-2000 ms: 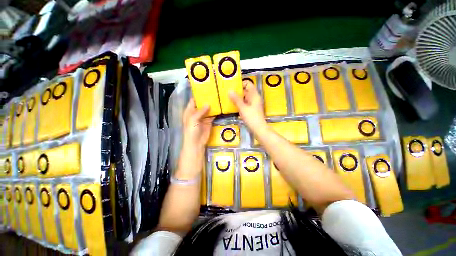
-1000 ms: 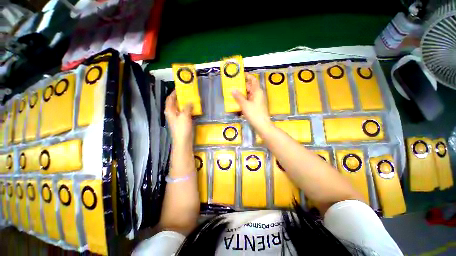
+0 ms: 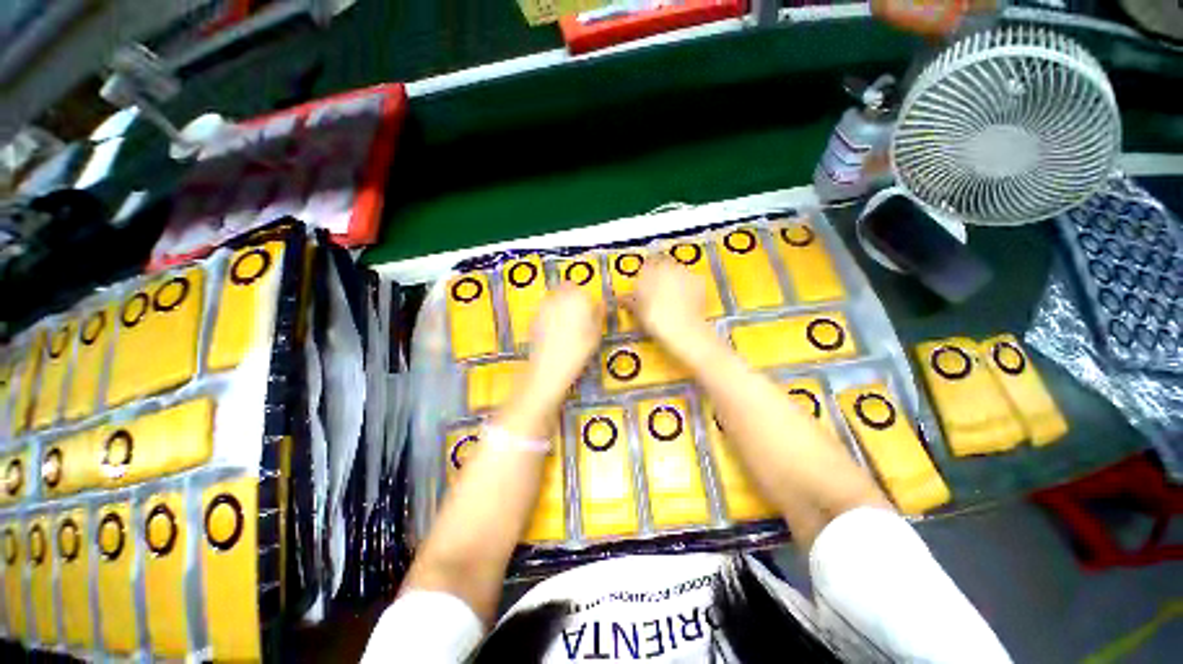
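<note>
A pale blister tray (image 3: 884,311) lies in front of me with yellow housings, each with a dark ring, in rows. My left hand (image 3: 567,320) is low over the upper row, at a yellow housing (image 3: 580,274). My right hand (image 3: 671,297) is beside it, over neighbouring housings. The fingers of both hands are bunched and partly hidden, so whether they hold anything cannot be told. Upright housings fill the visible upper row, including two at its left end (image 3: 472,318). The lower row's right-end housing (image 3: 896,450) is slanted.
Stacked filled trays (image 3: 247,376) with black edges stand at left. Loose yellow housings (image 3: 973,405) lie at right. A fan (image 3: 1005,126), a bottle (image 3: 850,153), a dark slab on a pale base (image 3: 924,247) and a ring-parts tray (image 3: 1126,253) are beyond. A red tray (image 3: 385,156) is at upper left.
The two lifted housings are no longer held up; the gap at the upper row's left now holds housings. Both hands are low and closer together over the row. The view has shifted, showing more at right.
</note>
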